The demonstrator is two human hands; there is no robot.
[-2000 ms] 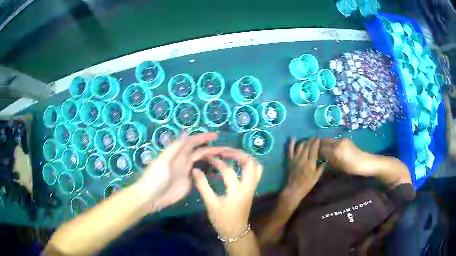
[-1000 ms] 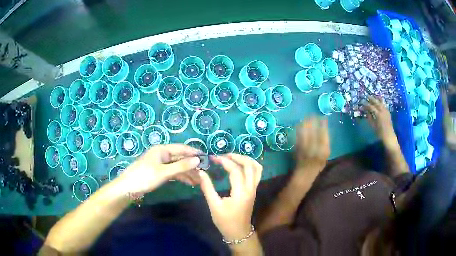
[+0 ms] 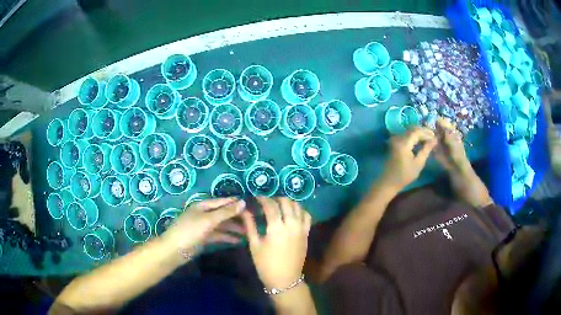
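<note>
My left hand (image 3: pixel 209 221) and my right hand (image 3: pixel 280 237), with a bracelet, meet at the fingertips over the bench's front edge. A small dark piece, looking like a black insert (image 3: pixel 253 208), shows between the fingertips, mostly hidden; how my right fingers touch it is unclear. Just behind stands a teal housing (image 3: pixel 227 186) with a dark centre. Many filled teal housings (image 3: pixel 200 151) stand upright on the green bench to the left and beyond; some near my left forearm are partly covered. Several on the right have light centres, such as this housing (image 3: pixel 261 179).
A neighbouring worker (image 3: pixel 424 234) in a brown shirt sits close on my right, hands at the motor pile (image 3: pixel 449 83). Several teal housings (image 3: pixel 372 89) stand beside the pile. A blue bin (image 3: pixel 489 92) of housings is far right, black inserts (image 3: pixel 31 240) far left, a white rail (image 3: pixel 246 29) behind.
The view has shifted slightly. My hands, apart two seconds ago, have come together around the small dark piece. The neighbour's left hand has moved to the motor pile beside the other hand.
</note>
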